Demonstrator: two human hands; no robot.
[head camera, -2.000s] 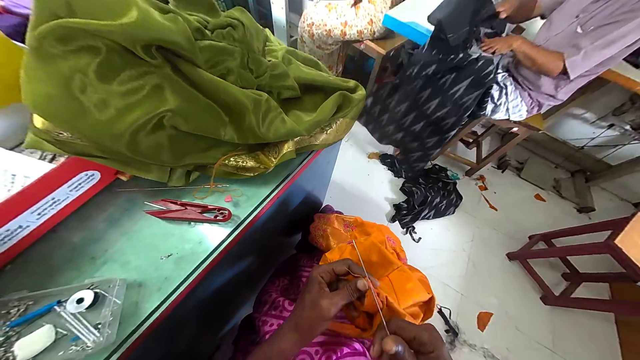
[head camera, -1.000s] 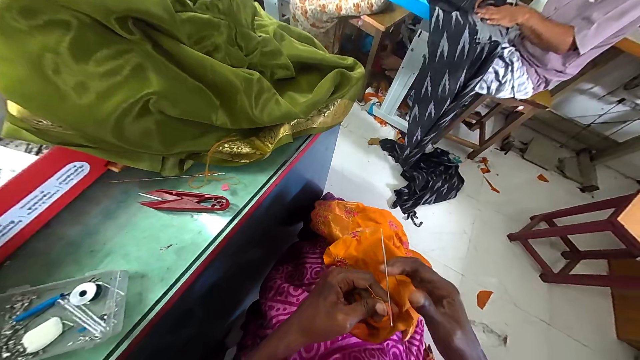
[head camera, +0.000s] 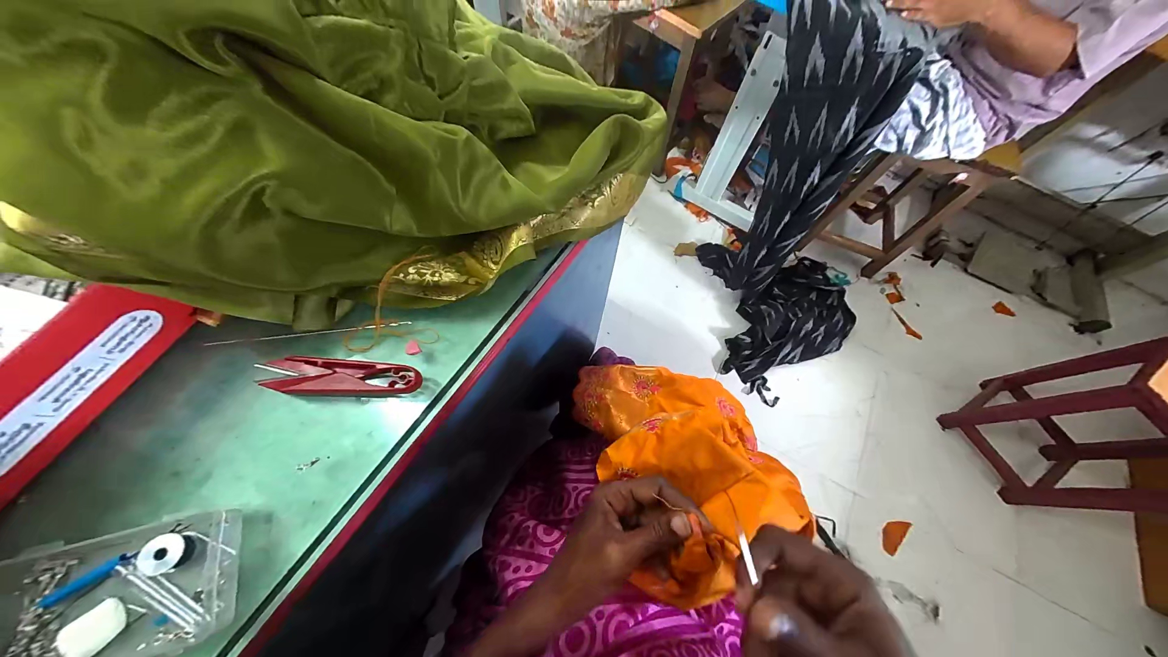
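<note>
Orange fabric with small embroidered motifs (head camera: 703, 438) lies over purple patterned cloth (head camera: 547, 502) at lower centre. My left hand (head camera: 639, 538) pinches a gathered bit of the orange fabric between thumb and fingers. Close to its right, my right hand (head camera: 803, 593) holds a thin, light, needle-like tool (head camera: 746, 552), its upper end over the fabric; the exact kind is unclear. Red thread snips (head camera: 342, 377) rest on the glass-topped table to the left, below a long thin needle (head camera: 306, 334) and a loop of orange thread.
Green satin cloth with a gold border (head camera: 365, 155) covers the table's back. A clear plastic box (head camera: 214, 584) holds a bobbin and small metal parts. A red box (head camera: 91, 365) stands left. A seated person holds black patterned cloth (head camera: 821, 119) at upper right. A maroon stool (head camera: 1077, 447) stands right.
My right hand has moved down and right from the fabric, with the thin tool in it. My left hand stays at the orange fabric. The other person's black cloth has shifted.
</note>
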